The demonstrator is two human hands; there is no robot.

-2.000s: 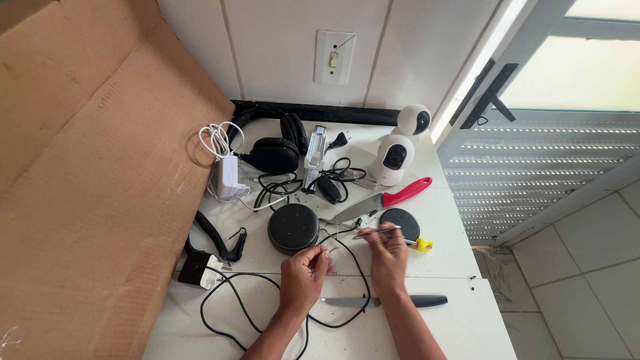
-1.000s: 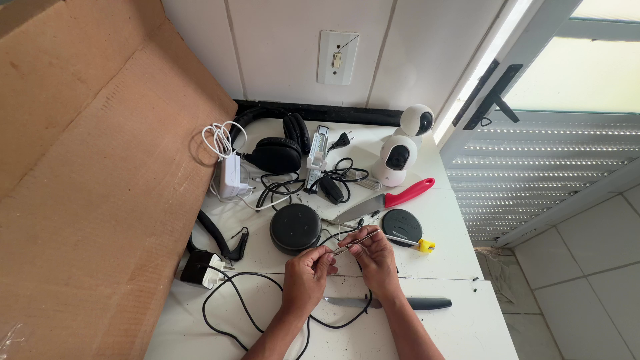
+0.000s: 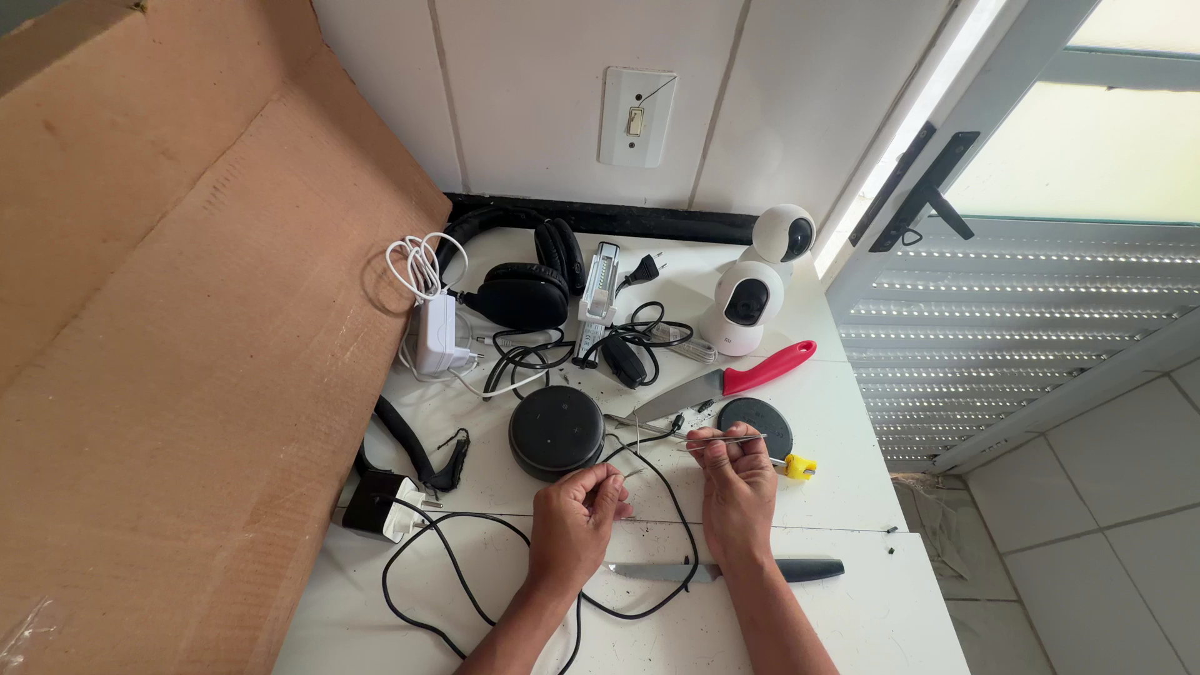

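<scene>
My left hand (image 3: 583,511) pinches one end of a thin wire (image 3: 638,433) just below a round black smart speaker (image 3: 557,431). Between thumb and fingers, my right hand (image 3: 736,473) holds slim metal tweezers (image 3: 727,438), or a similar thin tool. Beside that hand lie a dark round disc (image 3: 756,427) and a screwdriver with a yellow handle (image 3: 799,467). A red-handled knife (image 3: 771,367) rests above, its blade pointing left. The black-handled knife (image 3: 811,569) lies partly behind my right forearm. Near the hands loops a black cable (image 3: 696,525).
Black headphones (image 3: 525,295), a white power adapter (image 3: 438,333), a clear-and-white device (image 3: 599,286) and two white cameras (image 3: 736,309) stand or lie toward the wall. A black-and-white plug adapter (image 3: 384,506) and a torn black headband piece (image 3: 412,445) sit left, by a large cardboard sheet (image 3: 216,309).
My hands were together over the table a second ago and are now apart, the right one farther right with the thin tool. The wire now shows between them.
</scene>
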